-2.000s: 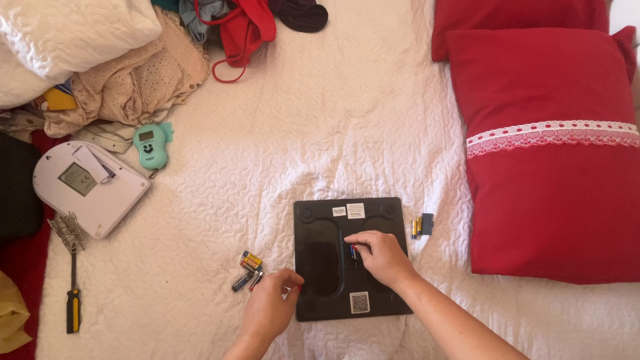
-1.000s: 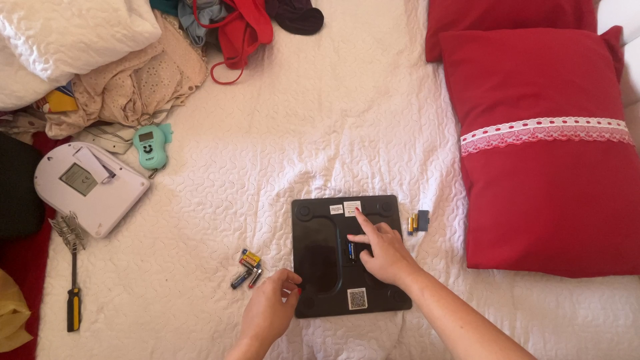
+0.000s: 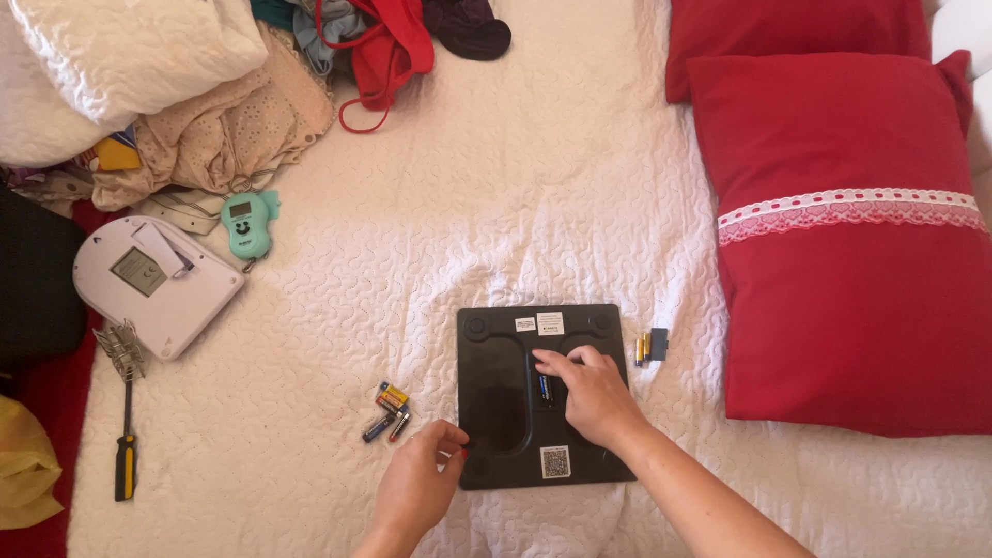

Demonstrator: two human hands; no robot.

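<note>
A black scale (image 3: 496, 403) lies underside up on the white quilted bedspread, with paper labels and a printed code on it. In its narrow battery compartment sits a dark blue battery (image 3: 545, 389). My right hand (image 3: 597, 391) is over the compartment, fingers extended beside the battery; its palm side is hidden. At the scale's lower left edge, my left hand (image 3: 428, 473) rests with thumb and fingertips close to the rim. Several loose batteries (image 3: 392, 397) lie left of the scale. To its right are two gold-coloured batteries (image 3: 642, 349) beside a small dark grey cover (image 3: 659, 344).
At left lie a white scale (image 3: 186, 302), a turquoise hanging scale (image 3: 246, 229) and a yellow-and-black screwdriver (image 3: 125, 465), its tip by metal wire rings (image 3: 120, 349). Clothes (image 3: 225, 124) are heaped at upper left. A red pillow (image 3: 845, 325) lies at right.
My right hand's fingers were at the compartment two seconds ago, then reached toward the paper label, and are now lower, beside the battery. My left hand has stayed at the scale's edge.
</note>
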